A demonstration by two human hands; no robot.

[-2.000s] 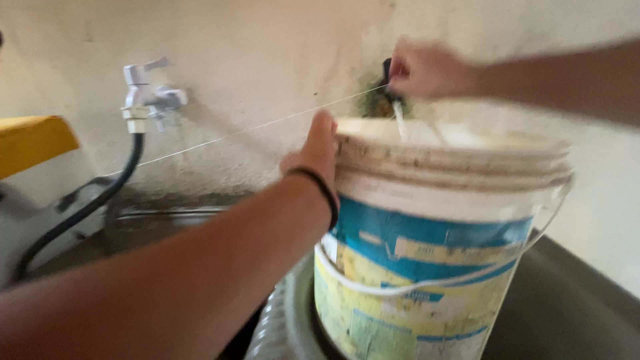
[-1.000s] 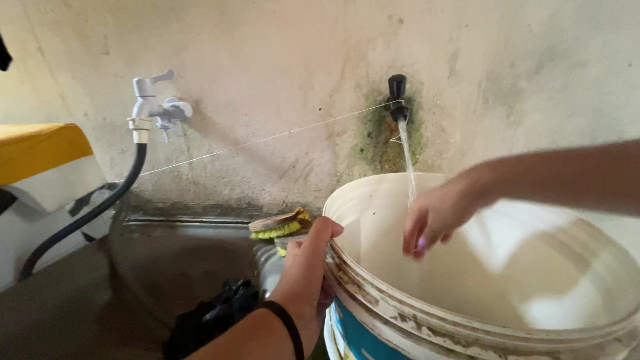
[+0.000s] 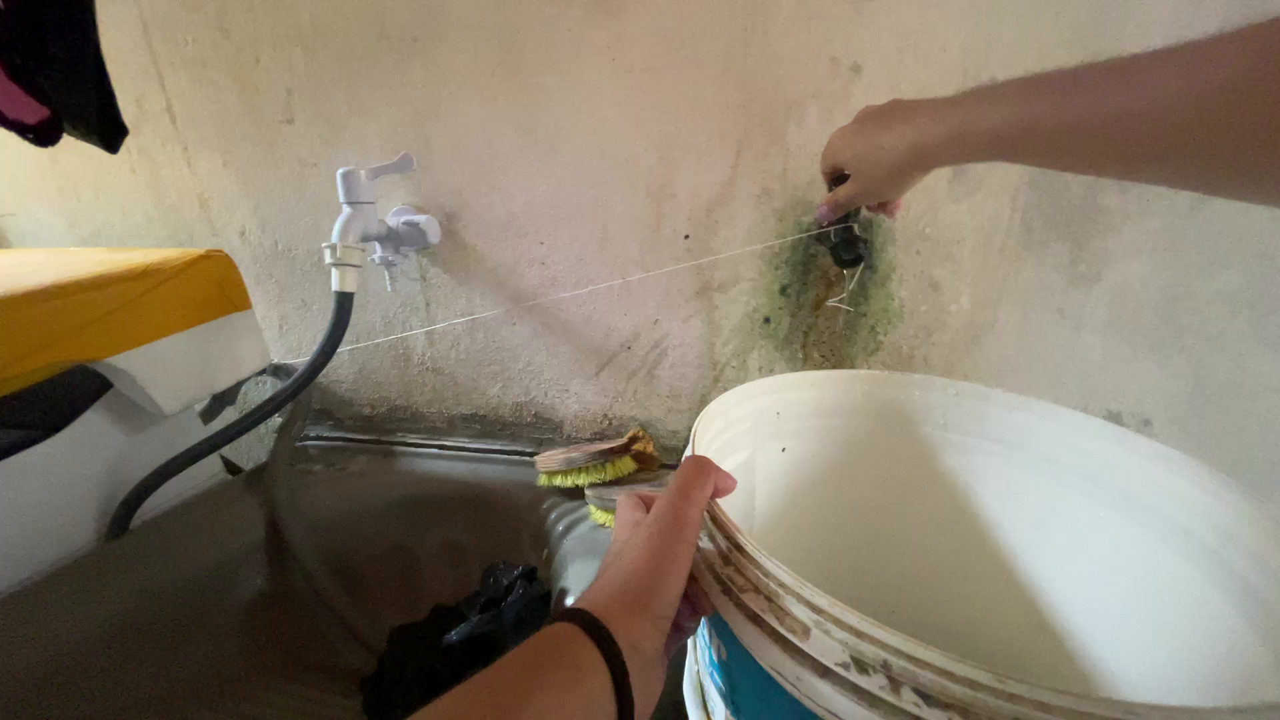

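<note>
My left hand (image 3: pixel 655 560), with a dark band at the wrist, grips the near left rim of a large white plastic bucket (image 3: pixel 960 480) with a blue band outside. At the upper right, my right hand (image 3: pixel 875 160) holds the handle of a black faucet (image 3: pixel 848 245) on the wall. A white string (image 3: pixel 600 285) runs from that faucet toward the left, and a short end hangs below the spout. No water stream shows beneath the spout. The bucket stands below and to the right of the faucet; its bottom is out of view.
A white faucet (image 3: pixel 358 215) with a dark hose (image 3: pixel 240 430) is at left, near a yellow-and-white object (image 3: pixel 120 310). Scrub brushes with yellow bristles (image 3: pixel 590 465) lie by the wall. Black wet material (image 3: pixel 460 635) lies on the dark surface; dark cloth (image 3: pixel 60 70) hangs at upper left.
My right hand has moved up from inside the bucket to the black faucet. The water that ran from it one second ago has stopped. My left hand remains on the rim.
</note>
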